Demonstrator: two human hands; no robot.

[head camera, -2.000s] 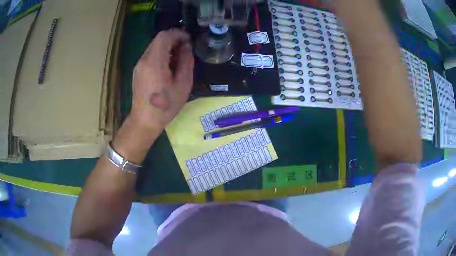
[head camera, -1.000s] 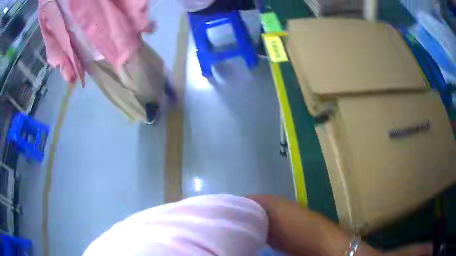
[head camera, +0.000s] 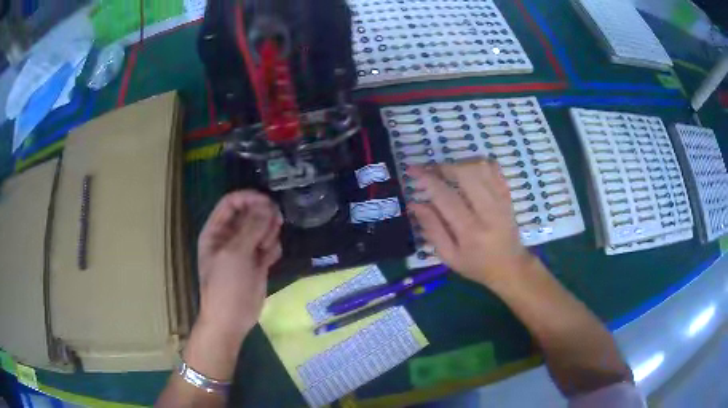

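Observation:
The test fixture point(head camera: 275, 96) stands ahead on its black base, with its red toggle handle point(head camera: 277, 100) and the clear round nest point(head camera: 311, 205) under the mechanism. My left hand point(head camera: 238, 239) is beside the nest on its left, fingers curled; whether they hold anything cannot be told. My right hand point(head camera: 467, 215) is over the left part of the nearest parts tray point(head camera: 551, 187), palm down, blurred, its fingers spread over the rows of small round-headed parts. What lies under the fingers is hidden.
Cardboard sheets point(head camera: 120, 295) with a thin dark ribbed rod point(head camera: 84, 223) lie at left. More parts trays point(head camera: 631, 175) are at right and behind. A purple pen point(head camera: 363, 300) and a dark blue pen point(head camera: 351, 315) lie on label sheets over yellow paper point(head camera: 283, 319). Clear plastic is at upper left.
The view has swung from the floor, stools and a person in pink back to the bench. Both my hands now show, my right hand over the near tray.

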